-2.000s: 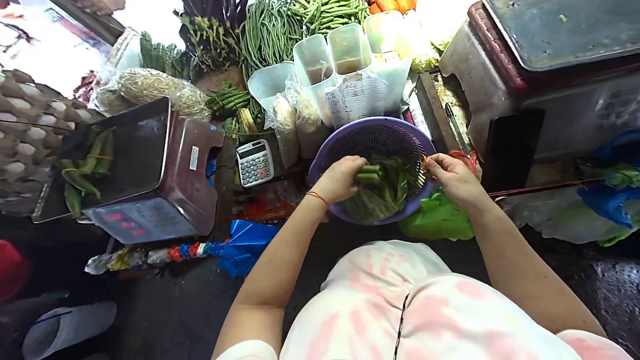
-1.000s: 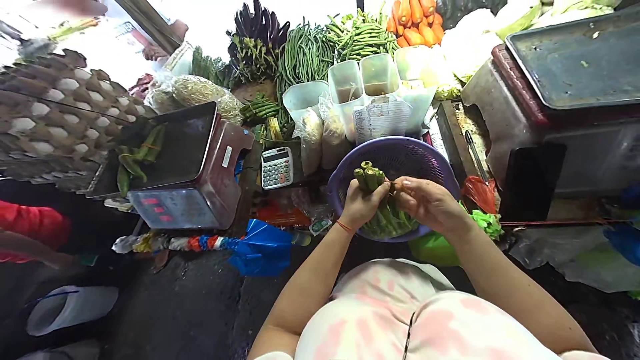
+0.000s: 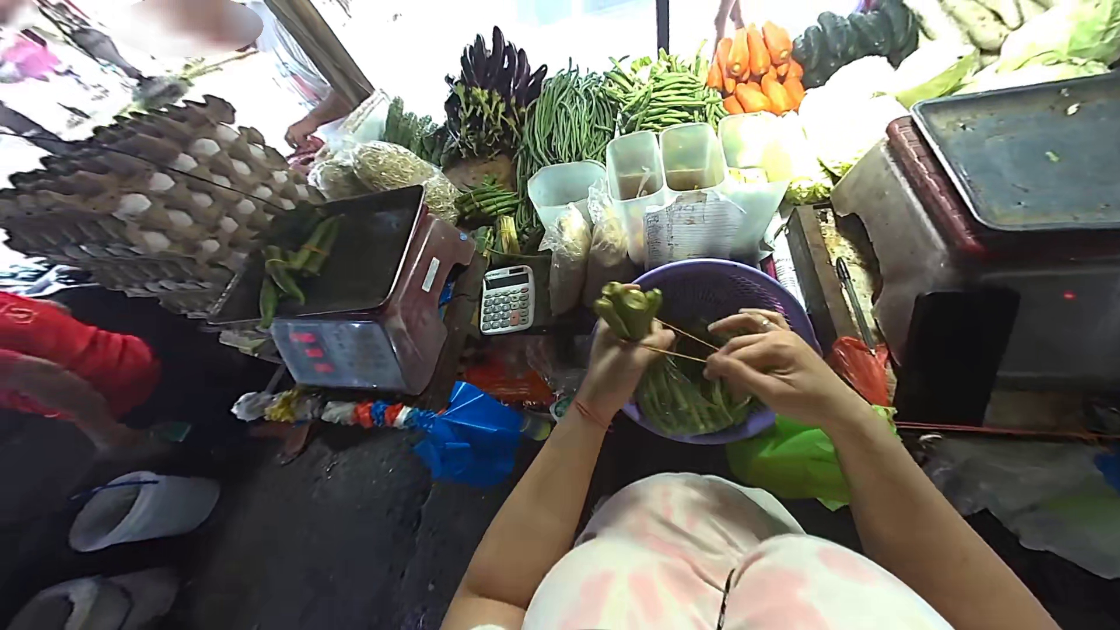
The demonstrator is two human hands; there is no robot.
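Observation:
My left hand (image 3: 619, 360) is closed around a bunch of green vegetable stalks (image 3: 628, 308), its cut ends pointing up. A thin rubber band (image 3: 687, 343) stretches from the bunch to my right hand (image 3: 768, 360), which pinches it with the fingertips. Below both hands sits a purple plastic basket (image 3: 801, 306) with more long green stems or pods (image 3: 696, 404) in it, partly hidden by my hands. Another band circles my left wrist.
A calculator (image 3: 507, 300) lies left of the basket. A digital scale (image 3: 350, 350) with okra-like pods stands farther left, a second scale (image 3: 1032, 157) at right. Plastic containers (image 3: 634, 166) and piled vegetables lie ahead. At far left is a person in a red shirt (image 3: 74, 354).
The bunch has risen out of the basket in my left hand. My right hand has drawn away from it, with the rubber band now visibly stretched between them.

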